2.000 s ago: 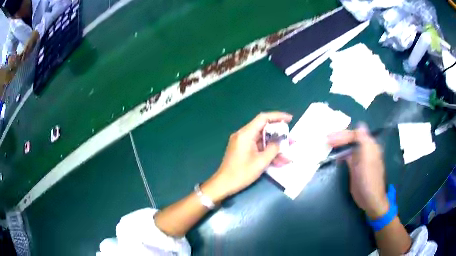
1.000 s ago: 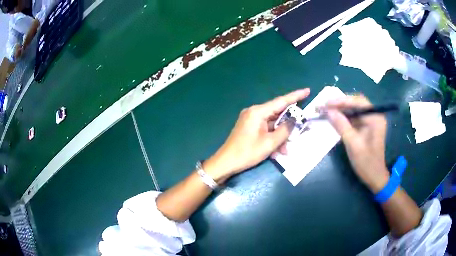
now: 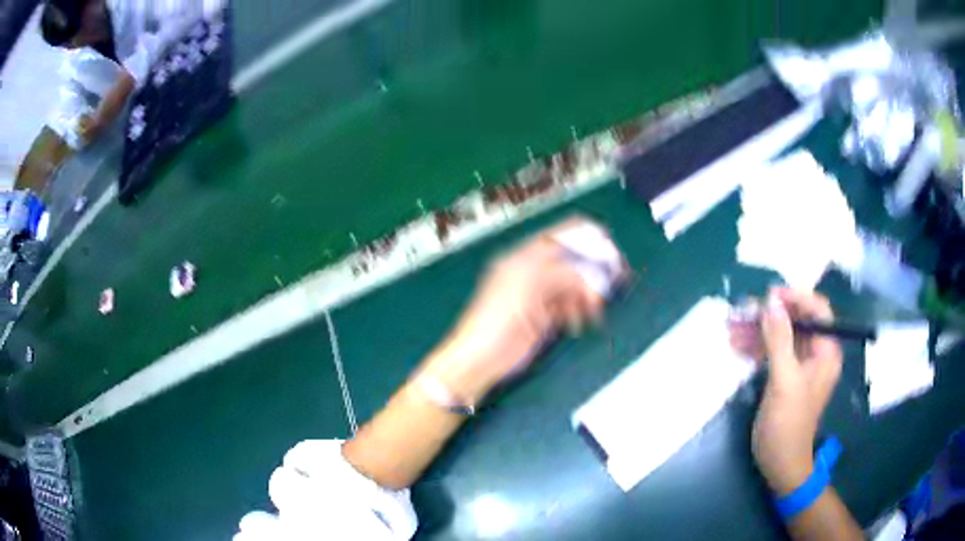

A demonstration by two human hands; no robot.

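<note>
My left hand [image 3: 545,285], blurred, holds a small white housing [image 3: 593,257] in its fingers, above the green tabletop near the white edge rail. Its inside cannot be made out. My right hand [image 3: 788,349] holds dark tweezers [image 3: 836,329] like a pen, at the right end of a white backing sheet [image 3: 669,396]. The tips of the tweezers are blurred. The sheet lies flat, with a dark edge at its lower left. The left hand is off the sheet, up and to its left.
Beyond the worn rail [image 3: 243,322] is the belt with two small units [image 3: 183,279]. Far left are a black tray [image 3: 175,100] and a person's arm. At right lie black strips [image 3: 709,143], loose paper [image 3: 796,217], a syringe [image 3: 889,269], a small paper piece [image 3: 898,367] and crumpled bags [image 3: 884,111].
My left hand has lifted the housing away from the sheet, up and left towards the rail. My right hand has drawn the tweezers away from the housing. The camera view has shifted.
</note>
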